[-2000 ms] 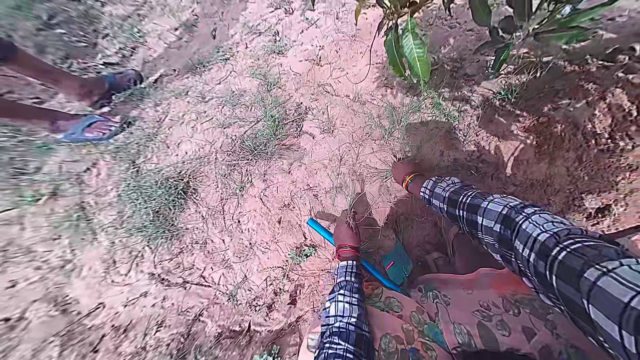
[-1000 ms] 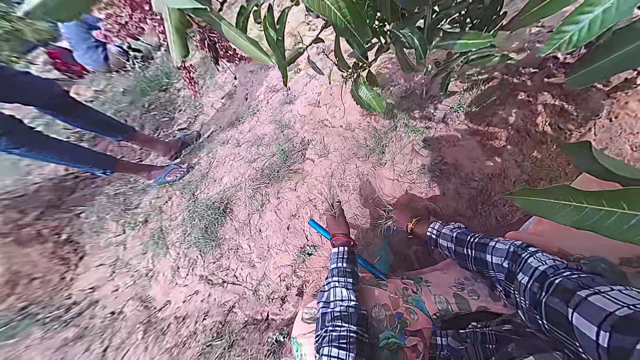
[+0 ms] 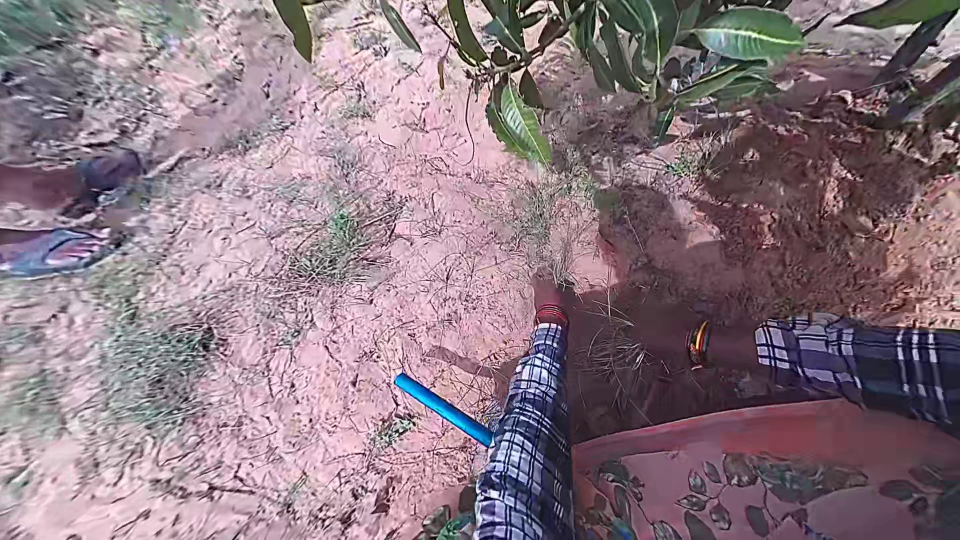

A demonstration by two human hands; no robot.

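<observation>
My left hand (image 3: pixel 553 286), with red bangles at the wrist, reaches to the ground at the base of a dry grass tuft (image 3: pixel 551 232); its fingers are mostly hidden, so the grip is unclear. My right hand (image 3: pixel 656 330), behind yellow and dark bangles, lies in deep shadow beside loose dry grass (image 3: pixel 615 349); whether it holds that grass cannot be told. A blue tube-like handle (image 3: pixel 444 409) lies on the soil left of my left forearm, its lower end hidden under the checked sleeve.
Leafy branches (image 3: pixel 517 124) hang over the top of the view. Another person's sandalled feet (image 3: pixel 56 251) stand at the left edge. Grass clumps (image 3: pixel 157 367) dot the pinkish soil. Patterned cloth (image 3: pixel 675 480) covers the lower right, below rough, shaded earth (image 3: pixel 810 202).
My left hand has moved forward from beside the blue handle to the grass tuft. My right hand now sits farther back and to the right of it.
</observation>
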